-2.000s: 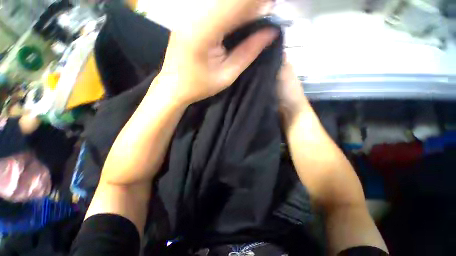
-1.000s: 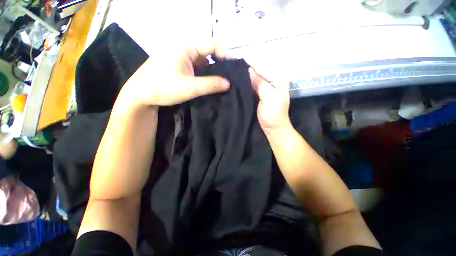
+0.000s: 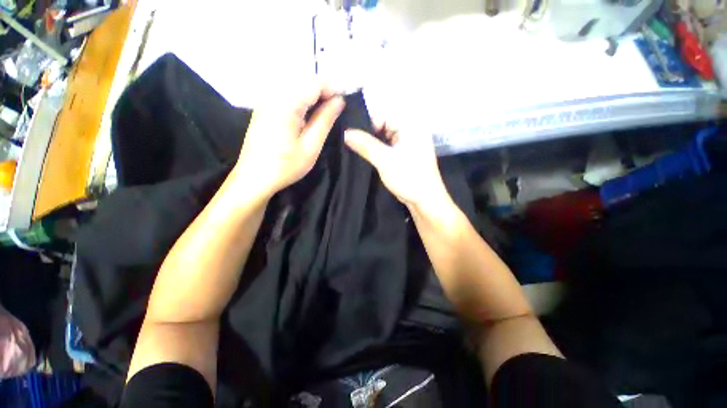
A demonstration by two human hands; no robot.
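A large black garment [image 3: 335,263] hangs from the white table's front edge over my lap, with a folded part [image 3: 167,119] lying on the table at left. My left hand [image 3: 291,143] pinches its upper edge between thumb and fingers. My right hand [image 3: 402,163] holds the same edge just to the right, thumb on top of the cloth. The fingertips of both hands are close together, and some right fingers are hidden behind the cloth.
The white table [image 3: 478,72] has a ruler strip [image 3: 558,119] along its front edge. A grey-white machine part [image 3: 602,16] stands at top right, near a red item [image 3: 693,49]. An orange-brown board [image 3: 88,103] is at left. A blue plastic item [image 3: 658,177] is below the table at right.
Since one second ago, my right hand has moved left, closer to my left hand, and its thumb now lies over the cloth. The view has shifted, showing more of the machine part at top right.
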